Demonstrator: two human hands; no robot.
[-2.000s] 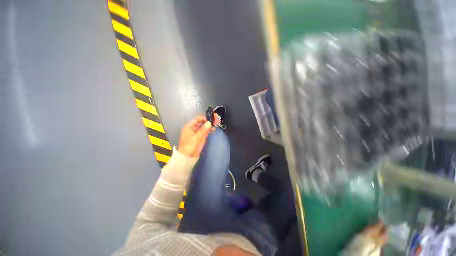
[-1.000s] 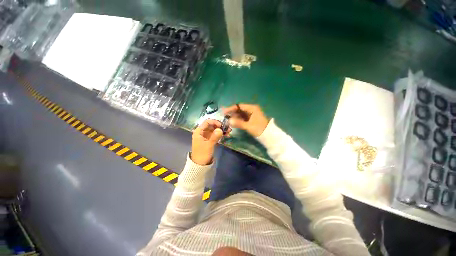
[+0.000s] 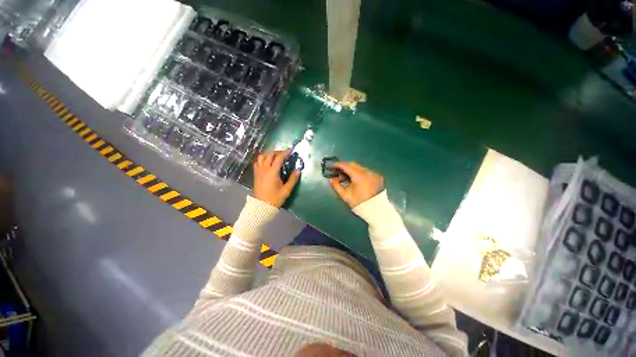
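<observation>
My left hand point(image 3: 274, 176) is on the green bench near its front edge, fingers on a black frame point(image 3: 290, 166). My right hand point(image 3: 356, 183) is a little to the right and holds another black square frame point(image 3: 330, 167) by its lower right side, between thumb and fingers, at or just above the green surface. The frame's open centre shows green. A glossy reflection lies on the bench between and ahead of the hands. I cannot make out a tool in either hand.
A clear tray stack point(image 3: 209, 97) with black frames stands left, a white stack point(image 3: 104, 52) beyond it. A pale post point(image 3: 343, 49) and tape scraps point(image 3: 423, 122) are ahead. Right, a white sheet point(image 3: 491, 202) bears a brass pile point(image 3: 494, 266), beside a tray of frames point(image 3: 593, 258).
The view has swung from the floor to the bench. Since one second ago, my hands have moved apart and down to the green surface, each now at its own black frame.
</observation>
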